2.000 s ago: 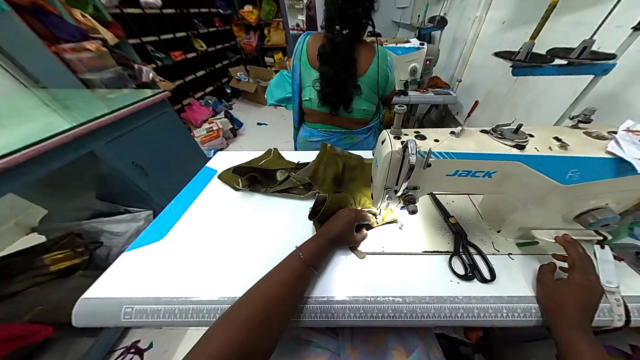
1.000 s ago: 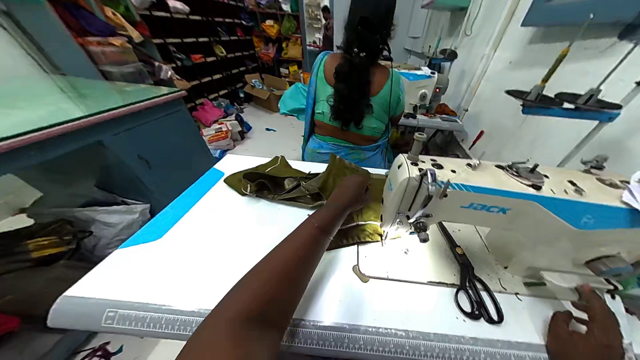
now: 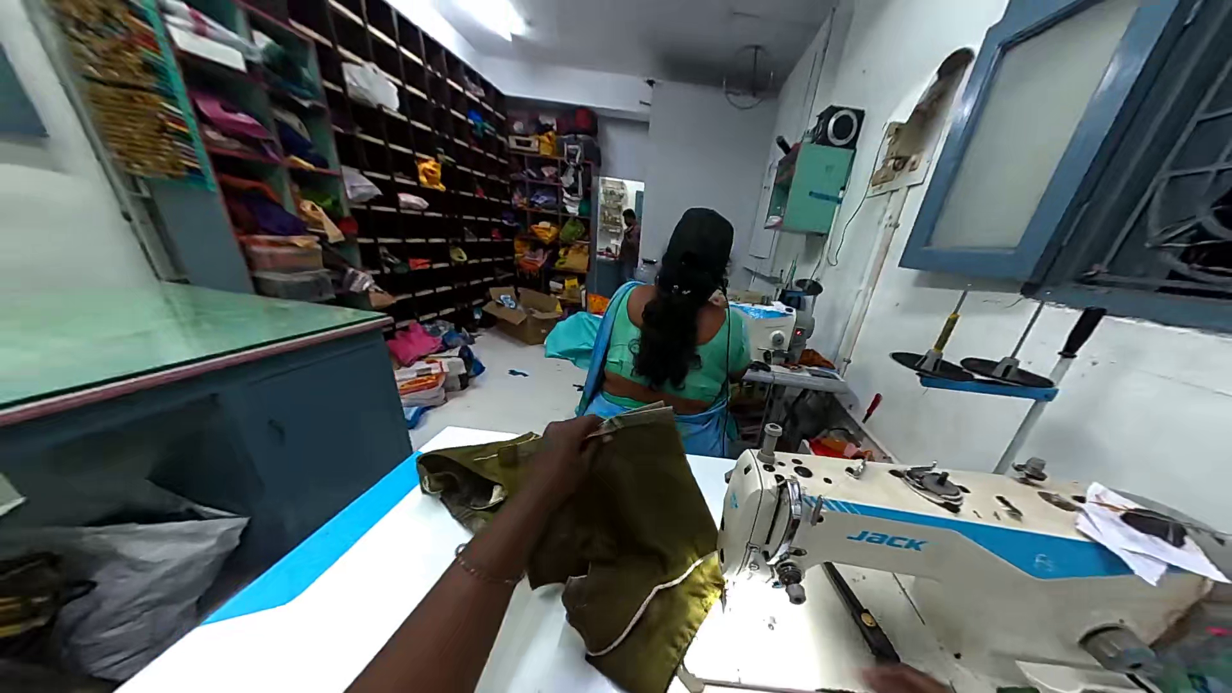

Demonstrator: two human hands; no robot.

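Note:
My left hand (image 3: 568, 452) grips the upper edge of an olive-green cloth garment piece (image 3: 640, 500) and holds it up off the white table. The piece hangs down to the left of the needle area of a Jack sewing machine (image 3: 885, 539), with pale trim along a lower part. More of the olive cloth lies bunched on the table to the left. My right hand (image 3: 905, 678) shows only in part and blurred at the bottom edge, by the black-handled scissors (image 3: 861, 611) on the machine bed. What its fingers do is hidden.
A person (image 3: 674, 337) sits ahead with their back to me, at another sewing machine (image 3: 770, 327). A glass-topped counter (image 3: 192, 337) stands left, before shelves of cloth. Thread stands (image 3: 991, 375) rise behind my machine. Papers (image 3: 1145, 539) lie on its arm.
My left hand has lifted the olive cloth from the tabletop beside the needle area. My right hand has moved left from the machine's right end toward the scissors. The view has tilted up.

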